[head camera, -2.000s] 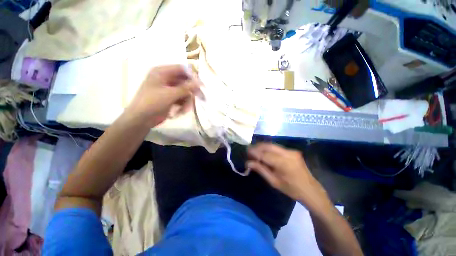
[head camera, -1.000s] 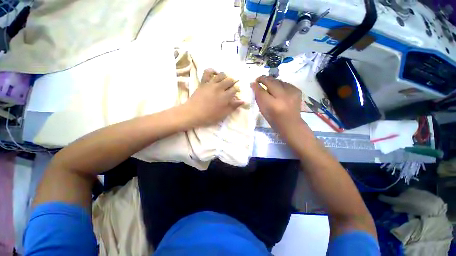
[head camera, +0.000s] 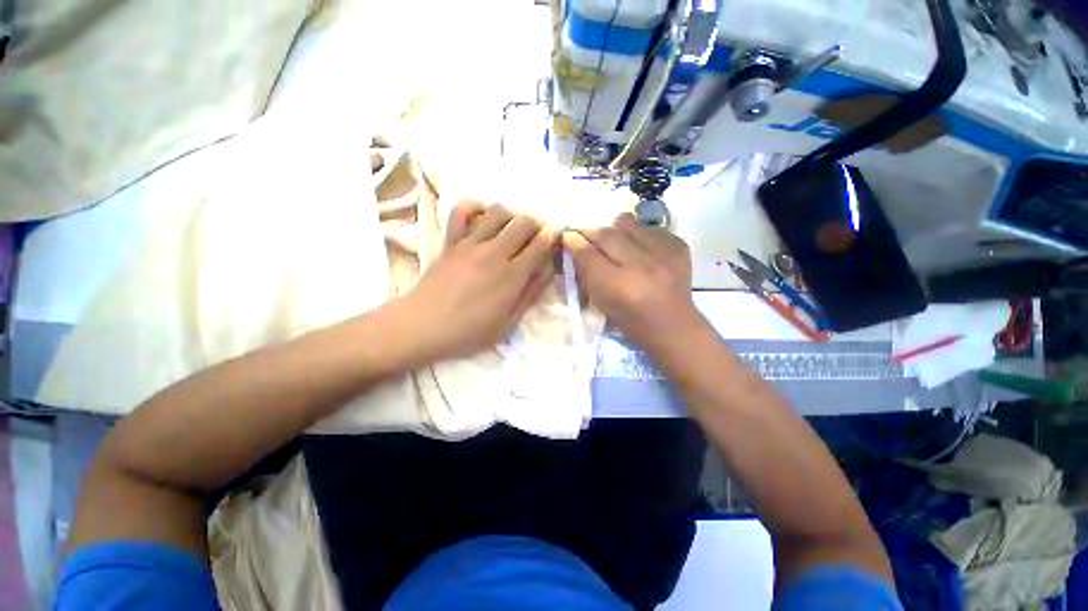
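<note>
A cream garment piece (head camera: 477, 388) lies in folds on the white machine table, its lower edge hanging over the front rim. My left hand (head camera: 489, 277) grips its upper edge, fingers bent. My right hand (head camera: 632, 272) pinches the same edge just to the right, nearly touching my left fingers. A narrow white tape (head camera: 572, 287) runs down from between my hands over the cloth. The sewing machine head (head camera: 644, 96) stands just beyond my hands. The needle area is washed out by bright light, and the fingertips are partly hidden.
At right are a black phone (head camera: 845, 245), thread snips (head camera: 782, 292), a red stick (head camera: 928, 349) and thread scraps. A ruler (head camera: 764, 362) runs along the front edge. A flat beige panel (head camera: 131, 96) lies upper left.
Both hands went from the near edge, where my right hand held the loose tape end, up to the cloth near the needle. In the last second they have shifted little; the view has moved.
</note>
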